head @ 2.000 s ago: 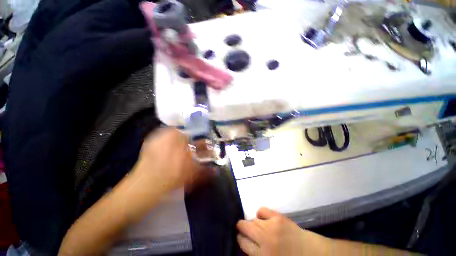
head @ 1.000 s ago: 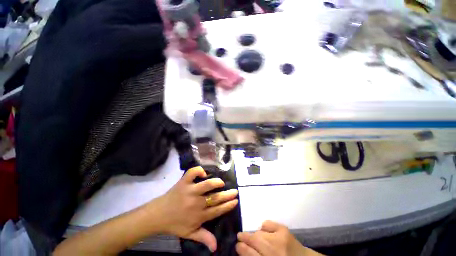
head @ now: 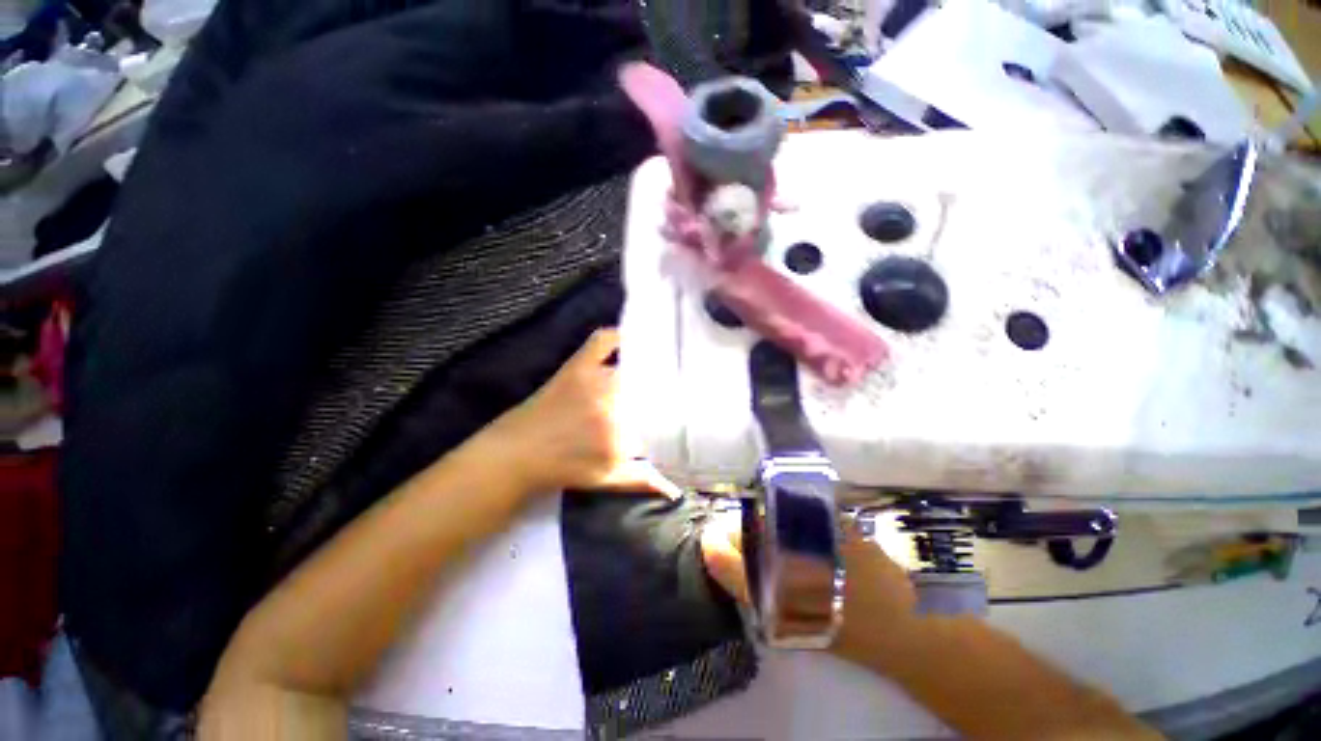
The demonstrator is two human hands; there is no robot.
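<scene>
A large black garment (head: pixel 333 217) bulges at the left, with a ribbed grey-brown part (head: pixel 420 348) along its inner side. A narrow black sleeve piece (head: pixel 638 579) lies under the left end of the white machine head (head: pixel 1000 391), its lower end ribbed and speckled. My left hand (head: pixel 587 420) grips the cloth at the head's left edge; some fingers are hidden behind the head. My right hand (head: pixel 724 553) reaches in from the right below the head, fingertips at the cloth. The shiny metal cover (head: pixel 800 557) hides much of it, so its grip is unclear. The needle is hidden.
A grey knob (head: pixel 730 123) with a pink rag (head: pixel 804 319) stands on the machine head. A curved metal part (head: pixel 1195 225) sits farther right. White papers (head: pixel 978 65) lie behind. The white table (head: pixel 464 637) has a grey front edge. Red material (head: pixel 29 550) shows at far left.
The view has shifted, with the machine head lower and farther right. My left hand has left the flat cloth for the head's left edge. My right hand has moved up beside the needle area.
</scene>
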